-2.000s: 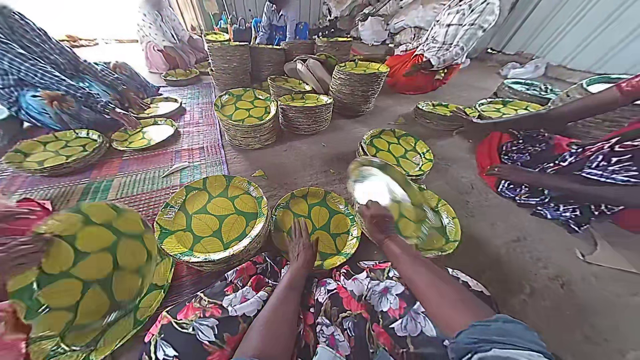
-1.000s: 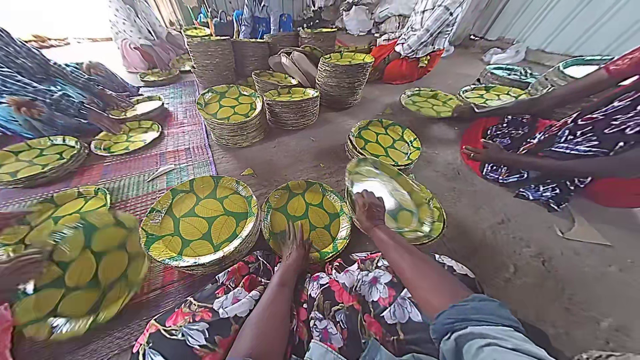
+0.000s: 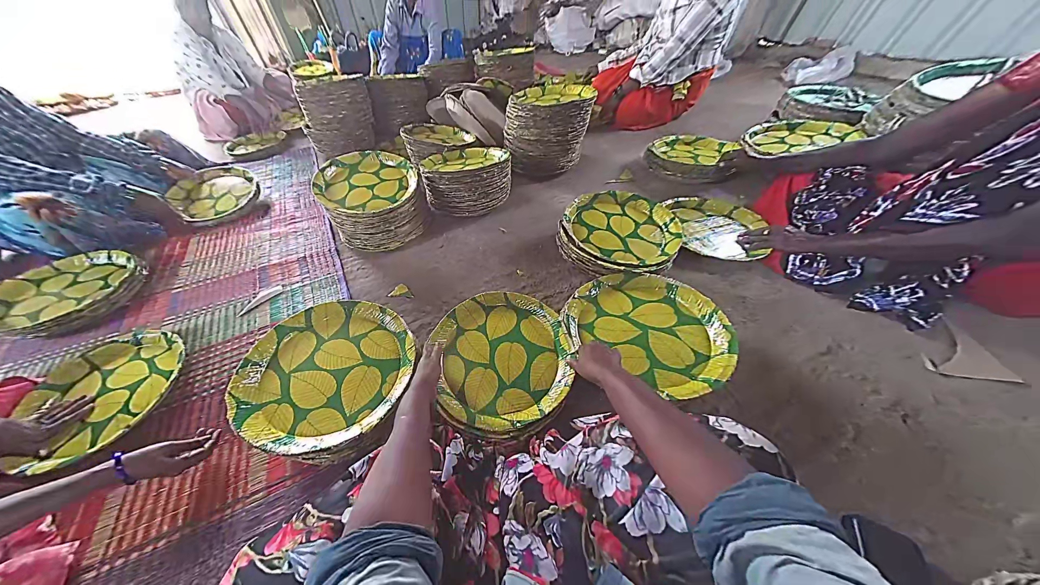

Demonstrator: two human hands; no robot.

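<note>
A stack of round leaf-patterned plates (image 3: 501, 361) stands before my knees, and both hands are at its sides. My left hand (image 3: 429, 366) rests on its left rim, beside a wider stack of leaf-patterned plates (image 3: 321, 378). The fingers of my right hand (image 3: 595, 362) are curled at the right rim of the middle stack, where it meets a leaf-patterned plate (image 3: 654, 335) on the right. Whether the right fingers grip one rim or both is hidden.
Beyond are more plate stacks (image 3: 366, 183), (image 3: 621, 231). A co-worker's hand (image 3: 772, 240) touches a plate (image 3: 715, 227) at right. Other people's hands (image 3: 166, 457) are at left over a woven mat (image 3: 219, 341). A cardboard scrap (image 3: 971, 357) lies on the floor.
My right hand has moved left from the tilted plate at the right to the middle stack's rim. My left hand has slid from the middle plate's face to its left edge.
</note>
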